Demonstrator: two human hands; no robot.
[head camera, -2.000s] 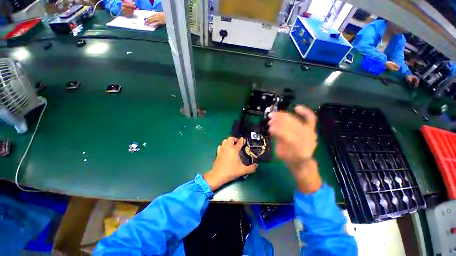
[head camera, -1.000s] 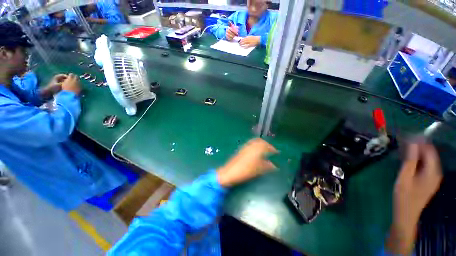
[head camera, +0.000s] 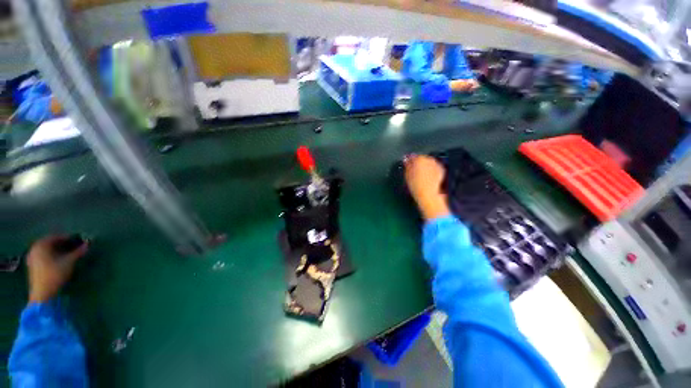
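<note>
The black jig (head camera: 307, 220) stands on the green bench, with a silver toggle clamp (head camera: 318, 189) and its red handle (head camera: 305, 158) tilted up. A dark angled plate with gold-tan edging (head camera: 309, 292) is at its near end. My left hand (head camera: 51, 267) is at the far left, its fingertips around a small dark watch unit (head camera: 74, 242), blurred. My right hand (head camera: 426, 182) is at the far left corner of the stacked black trays (head camera: 485, 204); its fingers are bent and what is under them is hidden.
A metal post (head camera: 125, 144) rises left of the jig. A red-orange tray (head camera: 587, 174) lies beyond the black trays. A white equipment box (head camera: 644, 284) is at the right. A blue instrument (head camera: 360, 82) stands across the bench. Small white scraps (head camera: 123, 339) lie at the lower left.
The view has swung right. My left hand has moved from beside the jig far to the left, to a small dark unit. My right hand has reached onto the black trays. Both hands are off the jig.
</note>
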